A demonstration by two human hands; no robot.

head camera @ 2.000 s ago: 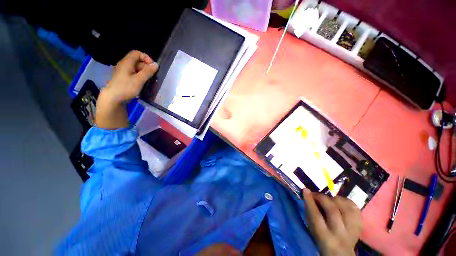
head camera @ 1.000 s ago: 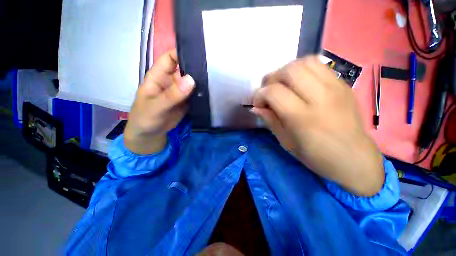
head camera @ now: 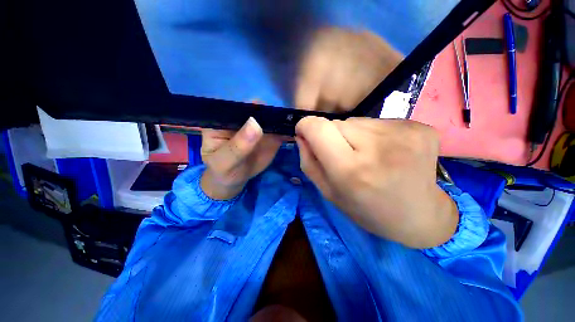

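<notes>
A glossy screen assembly (head camera: 220,56) with a black border fills the upper part of the view, tilted up and reflecting a hand and blue cloth. My left hand (head camera: 236,156) grips its lower edge, thumb on the border. My right hand (head camera: 378,170) is beside it, with bent fingers pinching at the same edge near the border's middle. Whether the right fingers hold any small piece is hidden. Part of the open tablet body (head camera: 410,94) shows behind the panel's right edge, on the pink-red mat.
Tweezers (head camera: 465,82), a black pad (head camera: 484,46) and a blue marker pen (head camera: 511,63) lie on the mat (head camera: 441,135) at right, beside a thick black screwdriver (head camera: 547,82). White sheets (head camera: 94,138) lie at left. Blue totes (head camera: 88,179) and black devices (head camera: 47,188) stand below.
The panel was lifted from the sheets at left, then brought in front of me. It is now closer and tilted, showing its glossy side. My right hand left the open body and moved to the panel's edge.
</notes>
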